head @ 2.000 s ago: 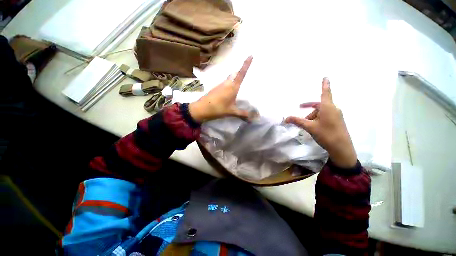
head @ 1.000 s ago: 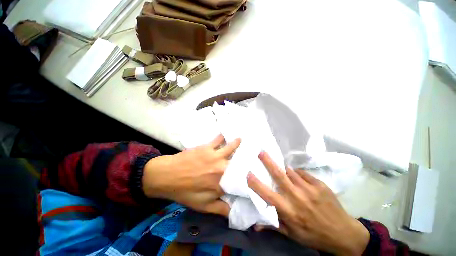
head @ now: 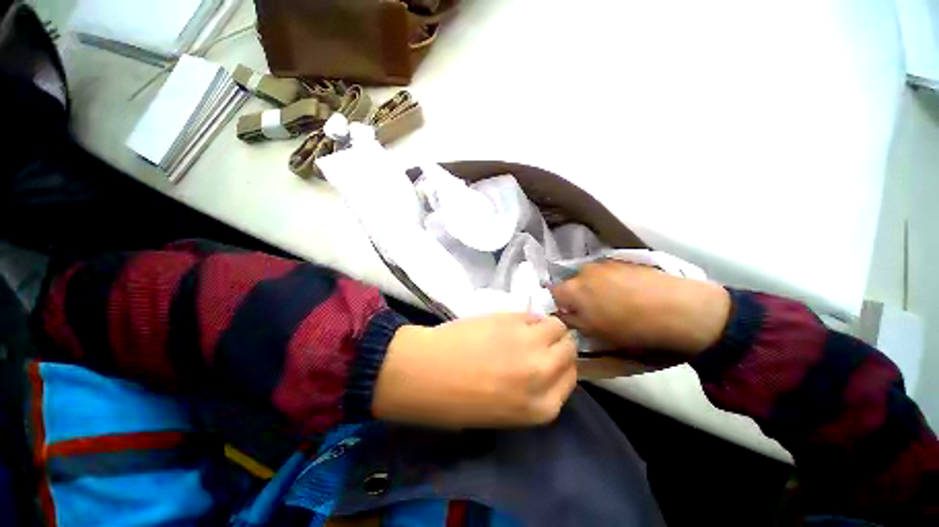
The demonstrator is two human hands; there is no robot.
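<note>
A brown handbag [head: 577, 190] lies open at the table's front edge, its dark rim curving around crumpled white tissue paper [head: 468, 221]. Some tissue hangs out over the rim at the left and right. My left hand [head: 484, 371] is closed at the near rim, its fingertips pinching the tissue. My right hand [head: 628, 307] reaches into the bag's right part with its fingers closed on the tissue, partly hidden in the paper. The two hands are close together.
Rolled olive straps [head: 278, 121] lie left of the bag. Flat brown bags [head: 335, 41] are piled behind them. Small white cards [head: 185, 111] lie at the left edge and more [head: 899, 345] at the right. Large white sheets [head: 721, 124] lie behind the bag.
The hands moved from pressing flat on the bunched tissue to gripping it at the near rim and inside. More of the bag's opening shows. The view has shifted, moving the table things upward.
</note>
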